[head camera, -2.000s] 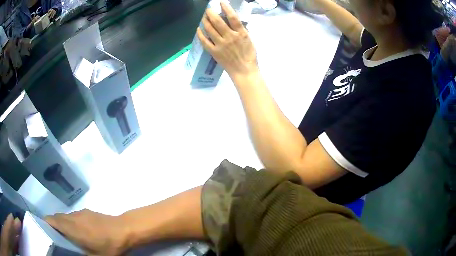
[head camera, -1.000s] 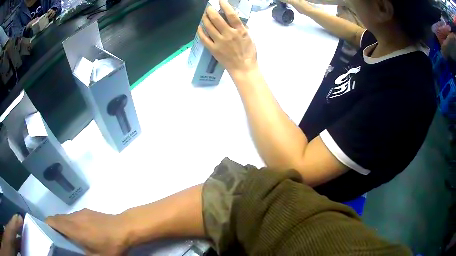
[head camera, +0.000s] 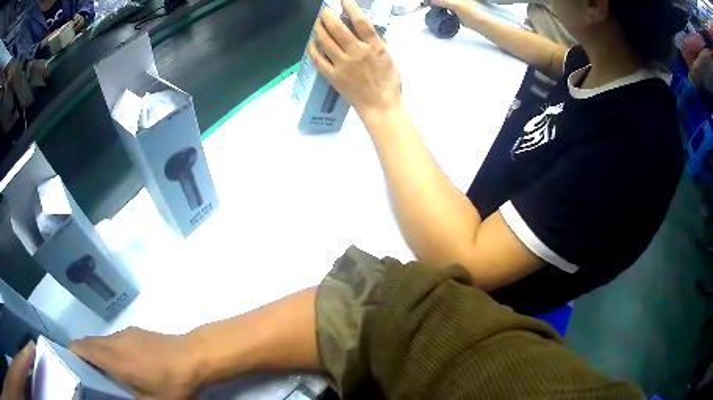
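A pale retail box (head camera: 90, 373) is at the bottom left corner, its white end towards me, cut off by the edge. My right hand (head camera: 145, 359) holds it along its upper side; the fingertips are hidden. My left hand (head camera: 17, 378) is at its left side, only partly in view, with the thumb against the box. Two open retail boxes stand upright beyond, a nearer one (head camera: 91, 271) and a farther one (head camera: 181, 173), each with a raised lid flap and white pieces in the mouth. Part of another box (head camera: 19, 319) shows at the left edge.
A seated person (head camera: 582, 172) on the right grips an upright box (head camera: 322, 109) and has a hand at a dark round object (head camera: 442, 22). The white bench cover (head camera: 297, 207) lies beside a dark conveyor (head camera: 234, 47). Another person's hands show top left.
The neighbour's dark round object has come into view on the cover at the top. My left thumb has shifted slightly against the box; my right hand and the standing boxes are almost unchanged.
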